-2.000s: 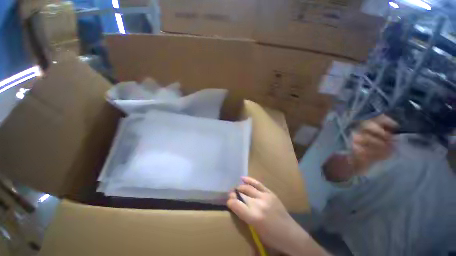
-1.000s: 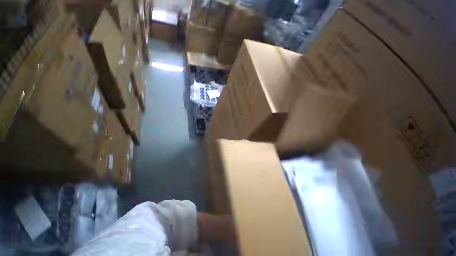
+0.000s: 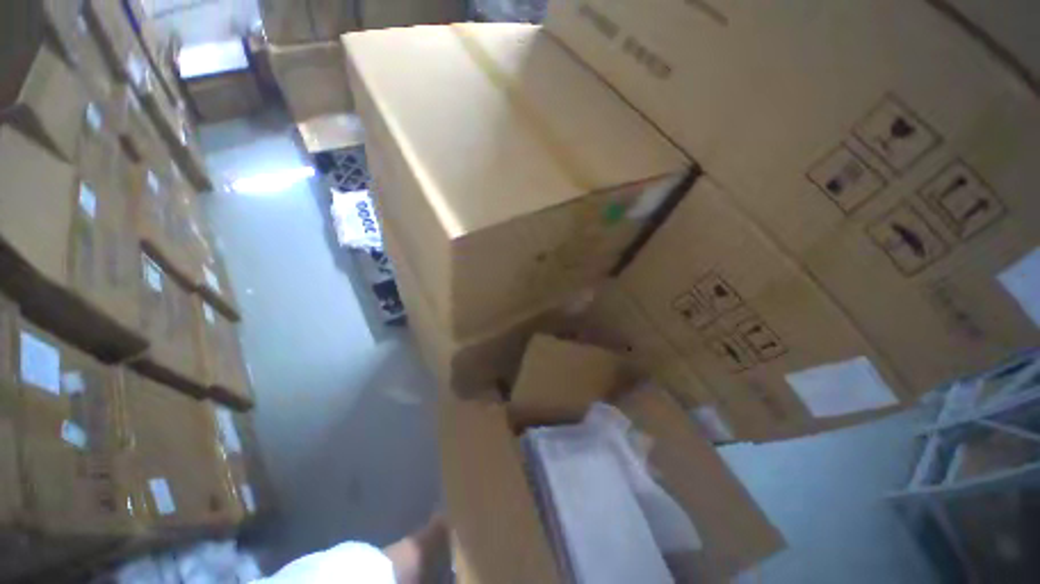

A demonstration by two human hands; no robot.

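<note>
An open carton (image 3: 485, 491) stands at the bottom centre with its flaps folded out. White interleaving sheets (image 3: 599, 496) lie in it, some crumpled at the right side. My left hand (image 3: 424, 554) is at the bottom edge, left of the open carton, blurred and cut off. Only skin by the white sleeve shows; its fingers are hidden, so its grip cannot be seen. My right hand is out of the picture.
A closed taped carton (image 3: 513, 126) with a small green sticker stands behind the open one. Tall cartons (image 3: 787, 262) with handling symbols rise at the right. Carton stacks (image 3: 80, 422) line the left, beyond the grey floor (image 3: 285, 342). Grey shelving (image 3: 969, 422) is at the lower right.
The view has swung left towards the aisle. The open carton now shows lower and smaller. My right hand with the yellow pen and another person's hand have left the picture; my left sleeve has come in.
</note>
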